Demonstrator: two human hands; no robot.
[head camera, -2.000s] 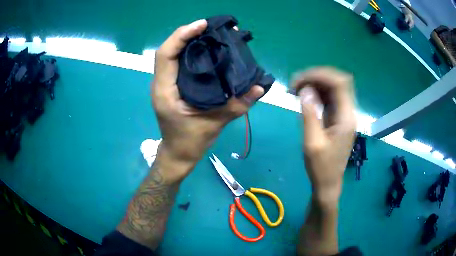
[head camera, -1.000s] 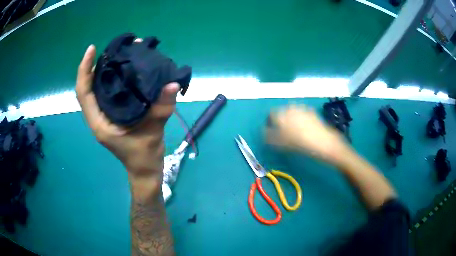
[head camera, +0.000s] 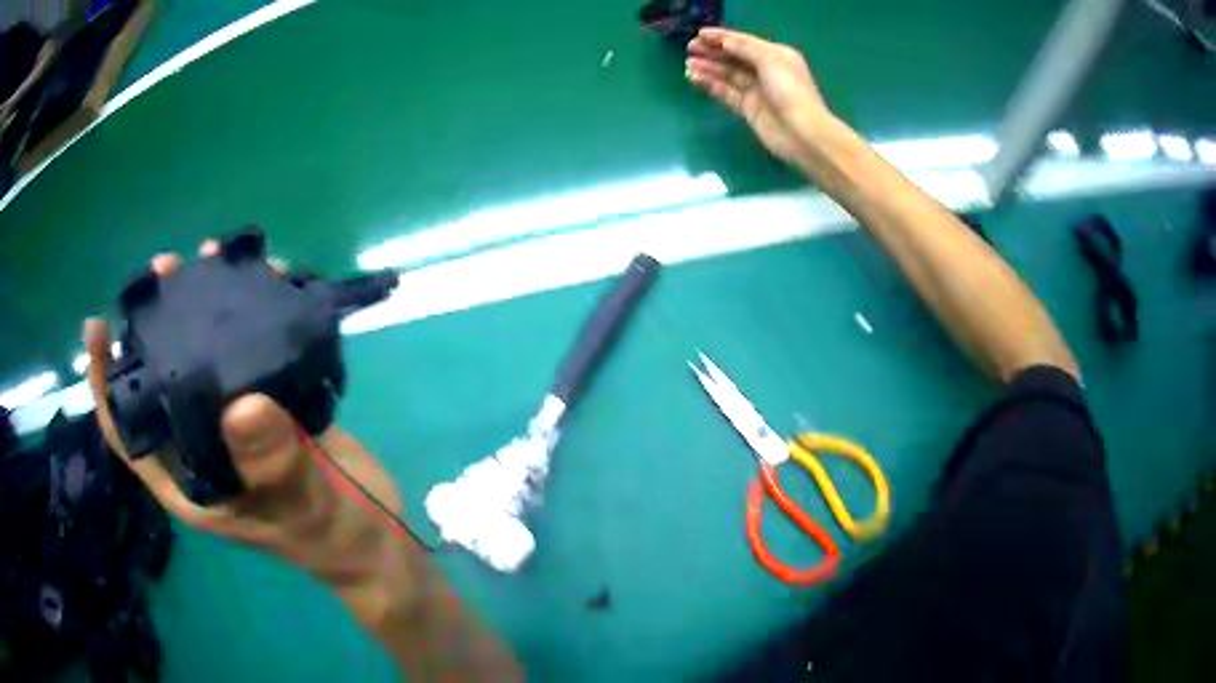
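My left hand (head camera: 280, 467) holds a black motor or blower housing (head camera: 234, 340) up at the left, thumb on the near side and fingertips showing behind its far edge. A thin red and dark lead wire (head camera: 350, 483) runs from it down across my wrist. My right hand (head camera: 754, 83) is stretched out over the green conveyor at the top, fingers extended and holding nothing that I can see. Its fingertips are just beside a black part (head camera: 683, 16), cut by the top edge; whether they touch is unclear.
Scissors (head camera: 774, 460) lie open-handled on the bench. A wrapped-head mallet (head camera: 587, 354) lies left of them. A black scrap (head camera: 599, 600) lies below. Loose black parts (head camera: 67, 560) are heaped at left, and a narrow black part (head camera: 1110, 280) at right. A white rail (head camera: 494, 274) divides bench and conveyor.
My left hand has moved left and down and turned the housing, now showing a flatter face. My right hand has reached up and away over the conveyor. The view has shifted, showing the whole mallet.
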